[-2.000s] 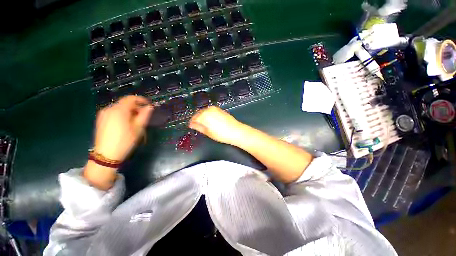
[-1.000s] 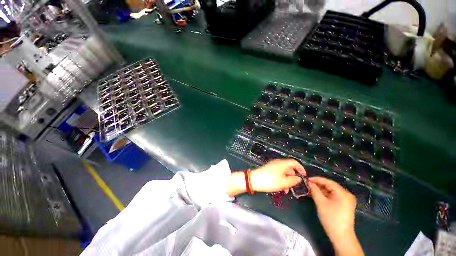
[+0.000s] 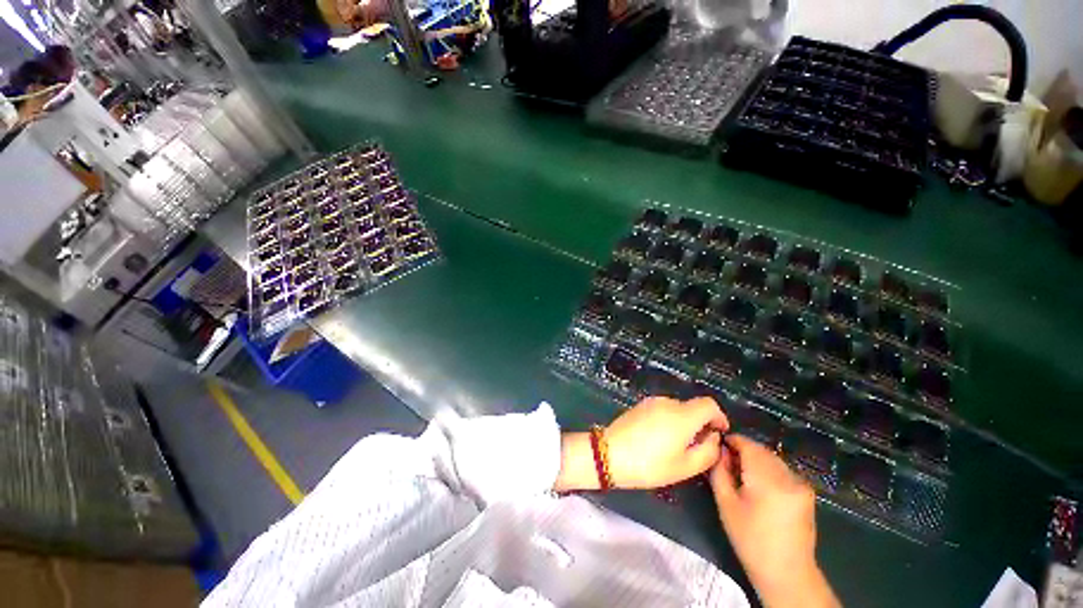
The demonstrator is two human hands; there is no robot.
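My left hand (image 3: 659, 442), bare with a red-orange bracelet, and my right hand (image 3: 770, 511), bare, meet at the fingertips just before the near edge of a clear blister tray (image 3: 582, 361). A dark module (image 3: 727, 457) is pinched between them, mostly hidden by the fingers. The blister tray holds rows of black square modules; one module (image 3: 622, 362) sits at its left end. A few dark-red bits (image 3: 667, 493) show below my left hand, which hides part of the pile.
A second filled tray (image 3: 339, 232) lies at left over a blue bin (image 3: 315, 371). A black tray stack (image 3: 831, 113) and a clear tray stack (image 3: 683, 89) stand at the back. Red bits (image 3: 1063, 523) and white paper (image 3: 1009, 590) show at lower right.
The view swung left from the rack, then shifted slightly. My hands, apart two seconds ago, came together on the module; its frame, visible one second ago, is now mostly covered by closer fingers.
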